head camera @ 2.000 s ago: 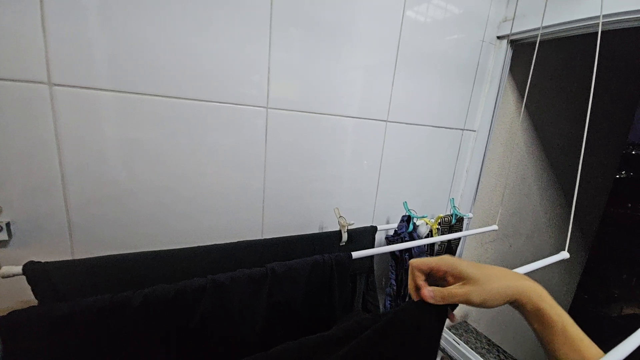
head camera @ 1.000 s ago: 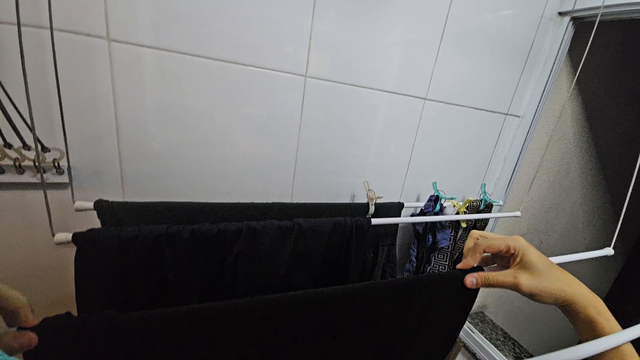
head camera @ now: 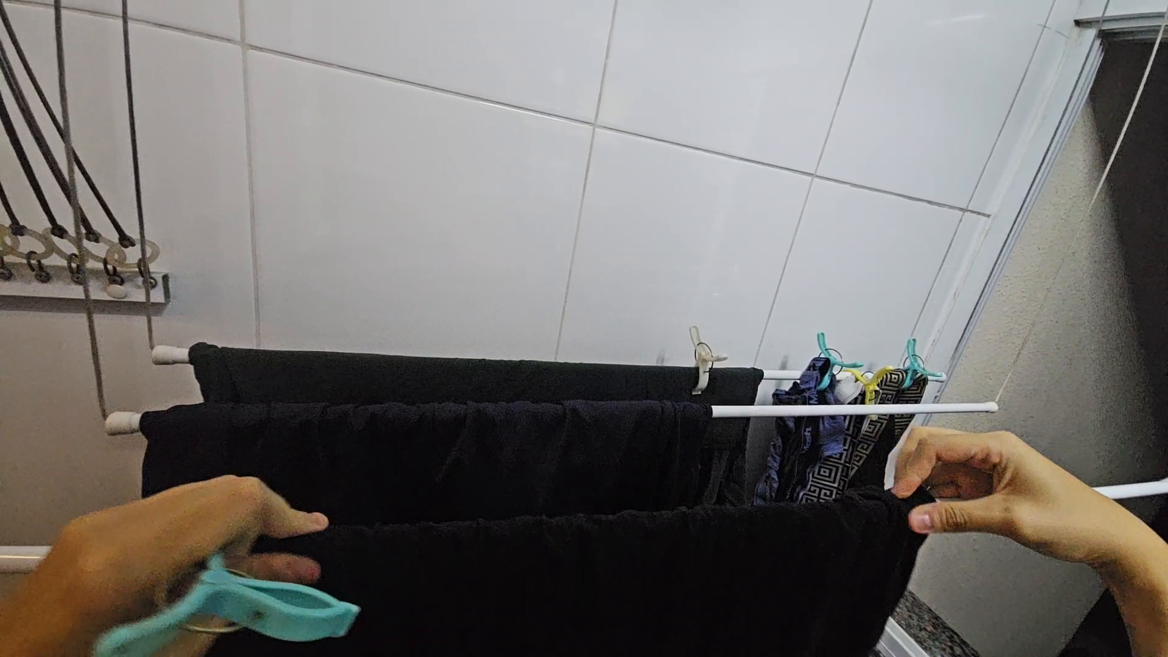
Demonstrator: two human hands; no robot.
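Note:
A black cloth [head camera: 584, 575] hangs over the nearest white rod of a suspended clothes drying rack. My left hand [head camera: 201, 547] pinches its top edge near the left end, and a turquoise clothespin [head camera: 265, 607] sits at that hand, below the fingers. Between thumb and fingers, my right hand [head camera: 995, 493] pinches the cloth's right top corner. Behind it, a second dark cloth [head camera: 420, 456] covers the middle rod [head camera: 849, 411]. Another black cloth [head camera: 456, 379] lies over the back rod, with a whitish clothespin [head camera: 703, 360] on it.
Small patterned garments [head camera: 839, 456] hang at the right of the back rod, held by turquoise clothespins [head camera: 917, 363] and a yellow clothespin [head camera: 871, 383]. Cords run up from the rod ends. A cord bracket [head camera: 82, 287] is on the tiled wall at left. A doorway frame [head camera: 1022, 210] stands at right.
My left hand, only partly in view at the left edge one second ago, is now further in, with the turquoise clothespin plainly visible. My right hand still pinches the cloth's right end.

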